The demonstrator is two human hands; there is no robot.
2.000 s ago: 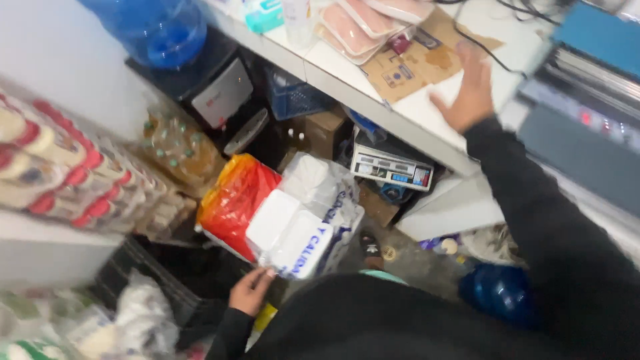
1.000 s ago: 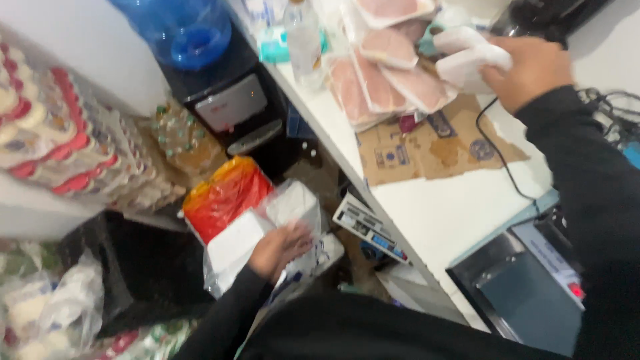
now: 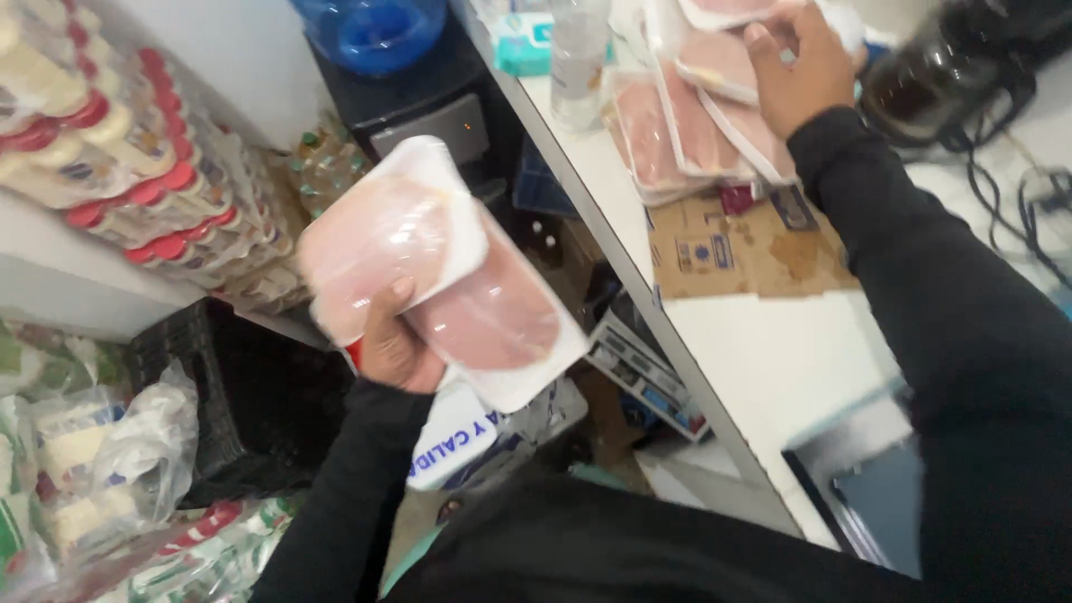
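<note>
My left hand grips two wrapped white foam trays of pale pink meat, overlapping and fanned out: an upper tray and a lower tray. They are held in the air left of the counter. On the white counter, my right hand reaches over a pile of similar wrapped meat trays, its thumb and fingers bent at the upper trays; whether it grips one cannot be told. Part of the pile lies over a flattened piece of cardboard. Below my left hand, a white bag with blue lettering is partly hidden.
A clear bottle and a teal packet stand at the counter's edge. A glass coffee pot and cables are at the right. Left are a water dispenser, a black crate and stacked red-capped bottles.
My left hand, seen bare over the bags a second ago, now holds two meat trays. My right hand held something whitish near the pile and is now over the pile's upper trays.
</note>
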